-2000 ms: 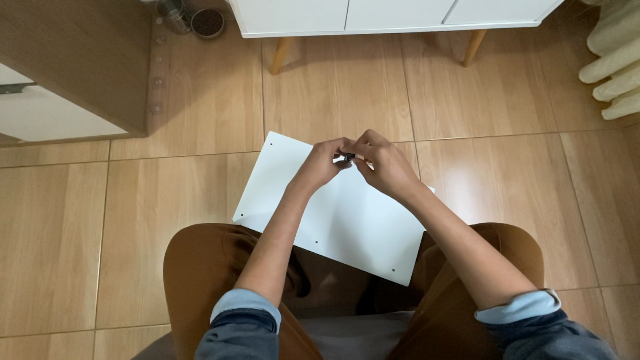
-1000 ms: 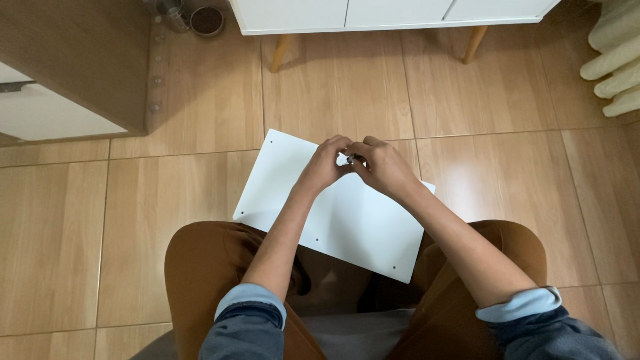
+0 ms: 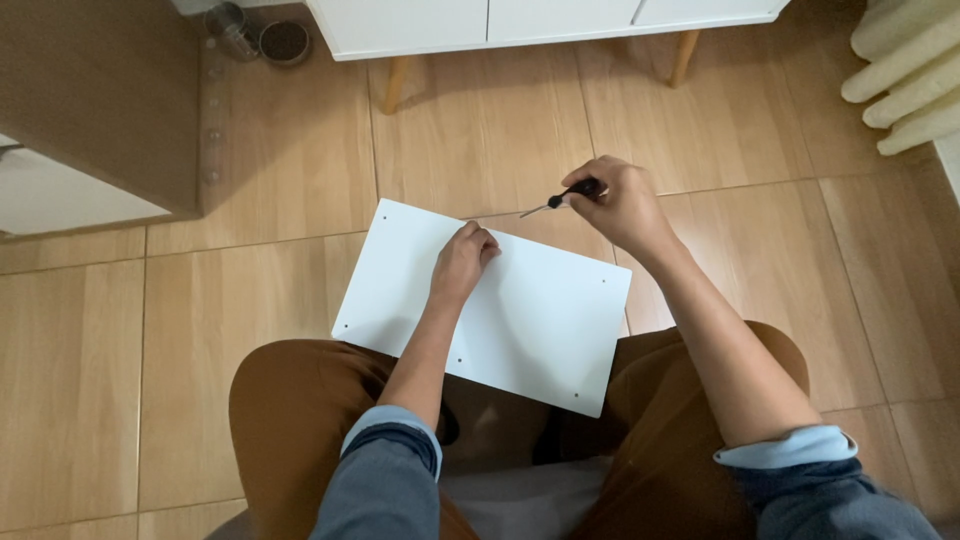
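Note:
A white rectangular panel (image 3: 555, 322) with several small dark holes lies tilted in front of my knees. My left hand (image 3: 463, 259) is over the panel's far edge, its fingers curled together; whether something small is pinched between them cannot be told. Beyond the panel's far right part, my right hand (image 3: 619, 202) is raised and grips a screwdriver (image 3: 577, 192) by its black handle. The thin metal shaft points left, toward my left hand, without touching it.
A white cabinet (image 3: 420, 34) on wooden legs stands ahead. At the left is a brown cabinet (image 3: 112, 97) with a white front; near it on the wood-look tiled floor (image 3: 247, 292) sit a round container (image 3: 284, 42) and a clear glass vessel (image 3: 229, 26). A pale curtain (image 3: 900, 75) hangs at the right.
My hands were together over the panel's far edge and have moved apart. My right hand has gone right with the screwdriver, which now shows plainly. The panel has stayed in place.

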